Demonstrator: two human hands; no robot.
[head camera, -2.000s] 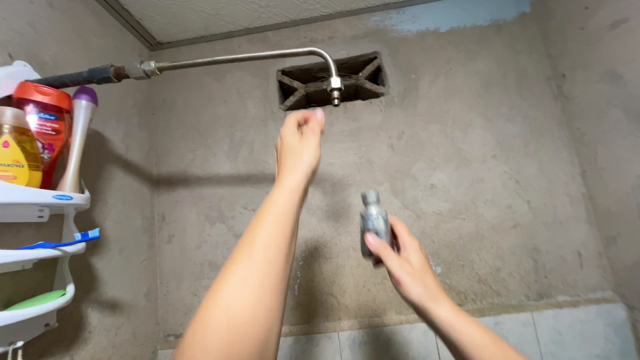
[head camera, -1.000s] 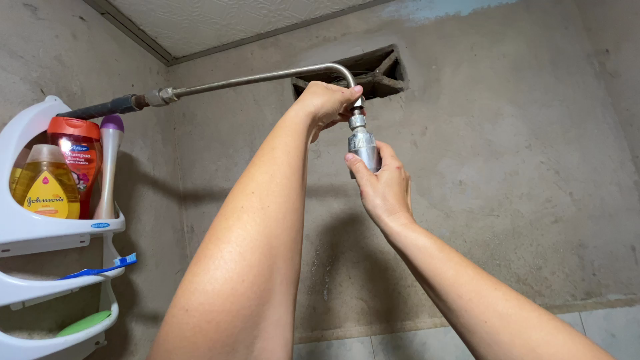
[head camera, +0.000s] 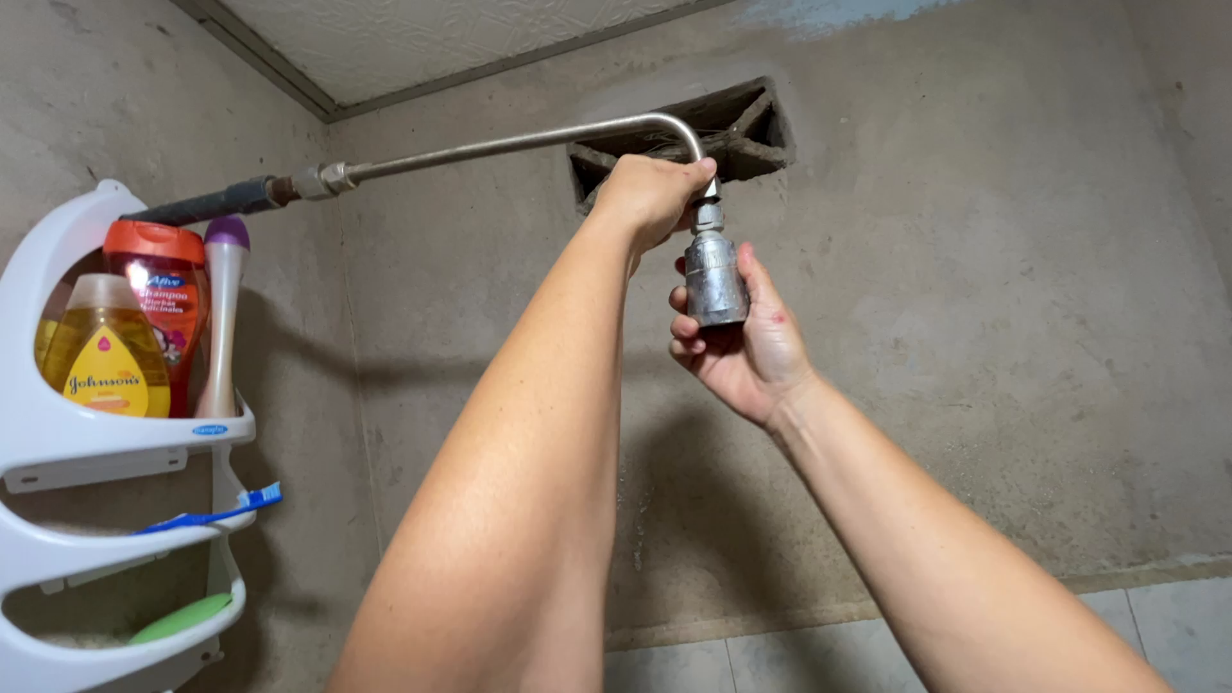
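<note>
A bent metal shower arm (head camera: 510, 142) comes from a dark pipe at the left and curves down at its right end. My left hand (head camera: 654, 197) grips that end near the nut, thumb on the bend; its other fingers are partly hidden. Directly below, a worn metal shower head (head camera: 715, 281) hangs upright at the arm's end, its neck meeting the fitting (head camera: 708, 214). My right hand (head camera: 746, 337) holds the shower head from the right and below, thumb on its right side and fingertips at its left. How far the threads are engaged cannot be told.
At the left is a white plastic shelf rack (head camera: 48, 525) with a red shampoo bottle (head camera: 173, 279), a yellow bottle (head camera: 104, 351), a blue toothbrush (head camera: 207, 515) and a green oval item (head camera: 183, 618). Behind the arm, a vent block (head camera: 756, 130) is set in the cement wall.
Two seconds ago the shower head was apart from the arm, low in my right hand, and my left hand was below the arm's end. Both hands have since come to the pipe end.
</note>
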